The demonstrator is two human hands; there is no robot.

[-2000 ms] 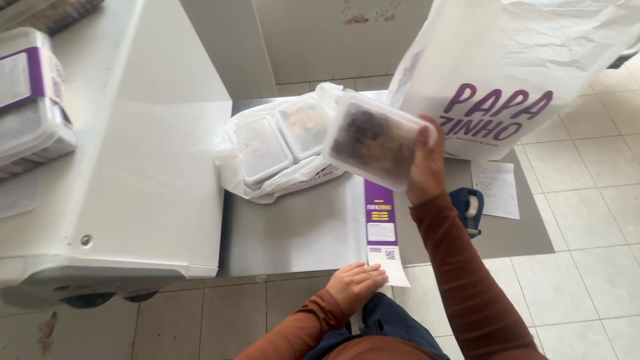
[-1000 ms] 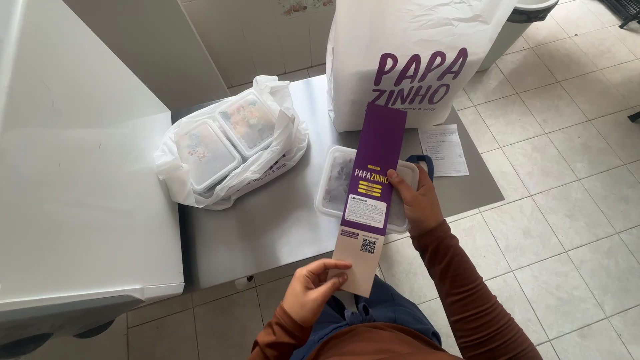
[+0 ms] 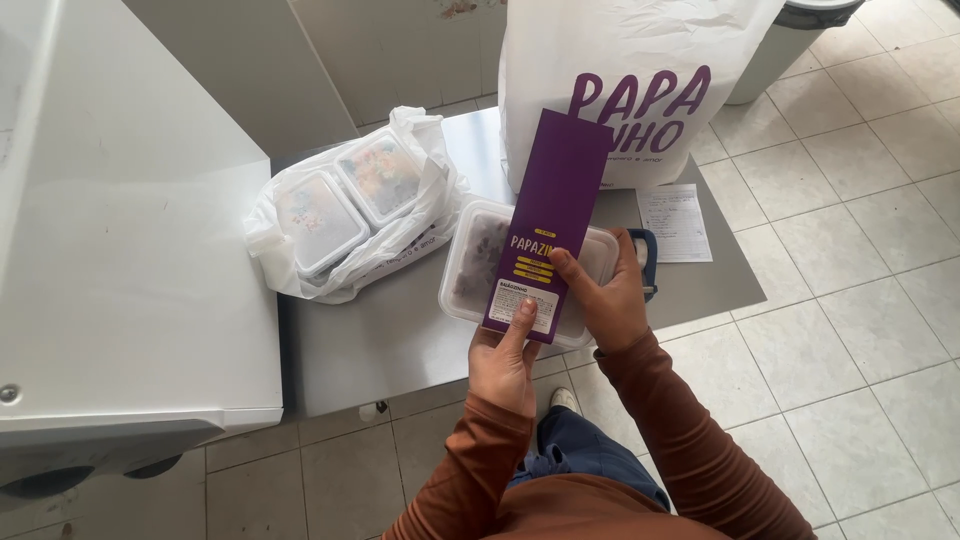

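A purple printed cardboard sleeve (image 3: 559,187) lies flat across the lid of a clear plastic food container (image 3: 480,259) with dark food inside. My left hand (image 3: 510,360) grips the sleeve's lower end, thumb on its white label and fingers beneath. My right hand (image 3: 611,289) holds the container's right end, its thumb pressing on the sleeve's right edge. To the left, an open white plastic bag (image 3: 442,176) holds two more lidded containers (image 3: 322,225) side by side. A large white bag with purple lettering (image 3: 637,45) stands upright behind the sleeve.
A blue tape dispenser (image 3: 649,262) sits just right of my right hand, beside a paper slip with writing (image 3: 675,225). All rest on a grey metal table (image 3: 352,360). A white appliance (image 3: 165,225) borders it at left. Behind the table at right is a lined bin (image 3: 772,52).
The container, earlier raised in my right hand, is now low over the table under the sleeve. The sleeve's pale lower end, visible a second ago, is now folded out of sight, with my left hand there.
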